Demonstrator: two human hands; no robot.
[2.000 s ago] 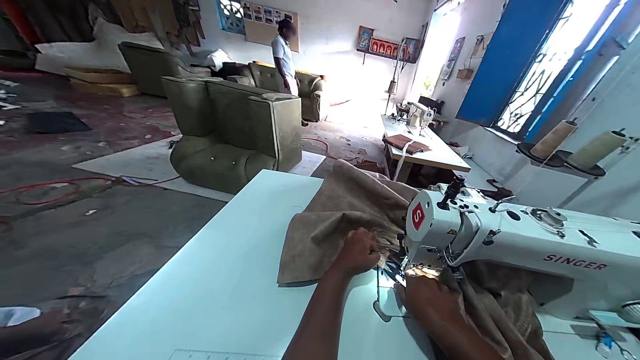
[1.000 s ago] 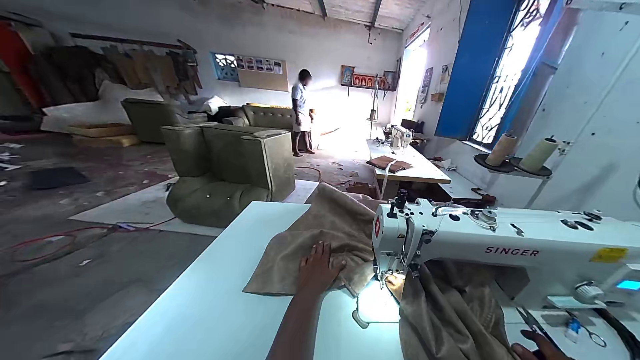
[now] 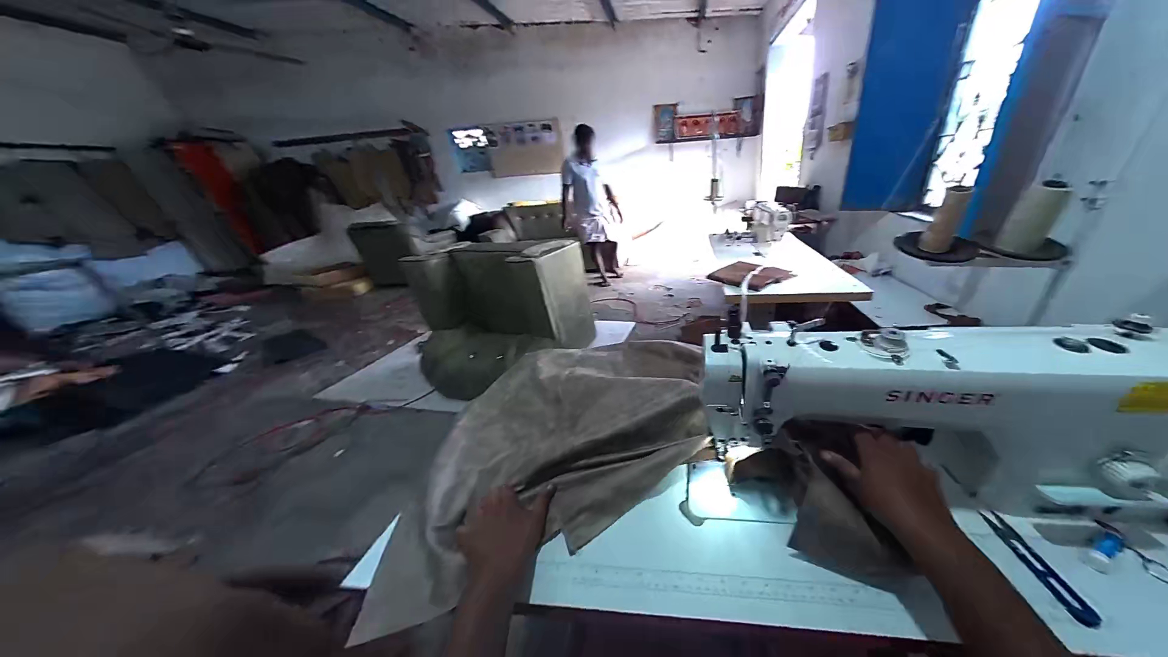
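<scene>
A greyish-brown piece of upholstery fabric (image 3: pixel 584 411) lies across the white table of a Singer sewing machine (image 3: pixel 912 383) and hangs over its front left edge. My left hand (image 3: pixel 504 534) grips a fold of it left of the needle. Right of the needle, under the machine's arm, my right hand (image 3: pixel 890 479) holds a darker bunched part of the cloth. The machine's lamp lights the needle plate (image 3: pixel 721 488). A pair of dark blue scissors or snips (image 3: pixel 1045 570) lies on the table at right, near a small blue bobbin or spool (image 3: pixel 1106 547).
Thread cones (image 3: pixel 1031 219) stand on a holder at right. Beyond the table are a green armchair (image 3: pixel 511 310), a second sewing table (image 3: pixel 812 274) and a standing person (image 3: pixel 589 196). A red cable (image 3: pixel 319 415) crosses the floor. Fabrics (image 3: pixel 374 173) hang along the back wall.
My right hand has moved from the table's right side, near the scissors, to the cloth under the machine's arm. My left hand, flat on the cloth before, now grips a fold. The view has turned left.
</scene>
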